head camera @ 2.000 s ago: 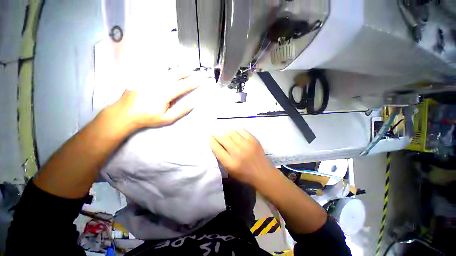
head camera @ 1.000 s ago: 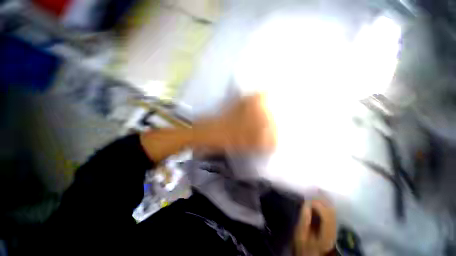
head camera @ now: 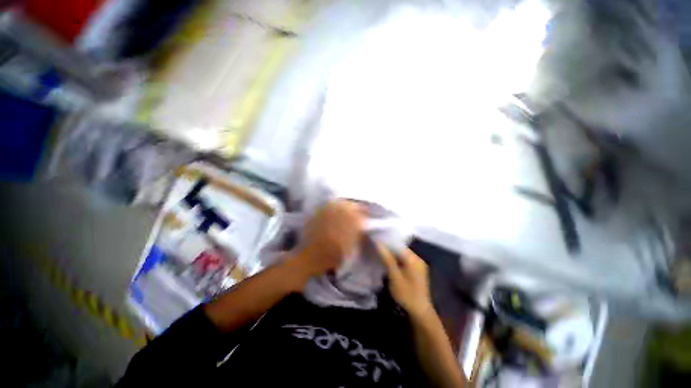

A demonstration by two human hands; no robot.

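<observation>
The pale grey garment piece is bunched at the table's front edge, against my lap. My left hand is closed on its left part. My right hand is at its right side, with fingers on a raised fold of the fabric. The picture is blurred, so fingertip detail is hard to see. The white table is strongly overexposed behind my hands, and the needle area cannot be made out.
A dark strip lies on the table at right, near blurred black scissors. A white tray with black, blue and red bits stands at left. A bin with a white roll stands at lower right.
The view has turned towards the left. Both hands have drawn back from the table to its front edge and come close together, and the fabric is now gathered between them.
</observation>
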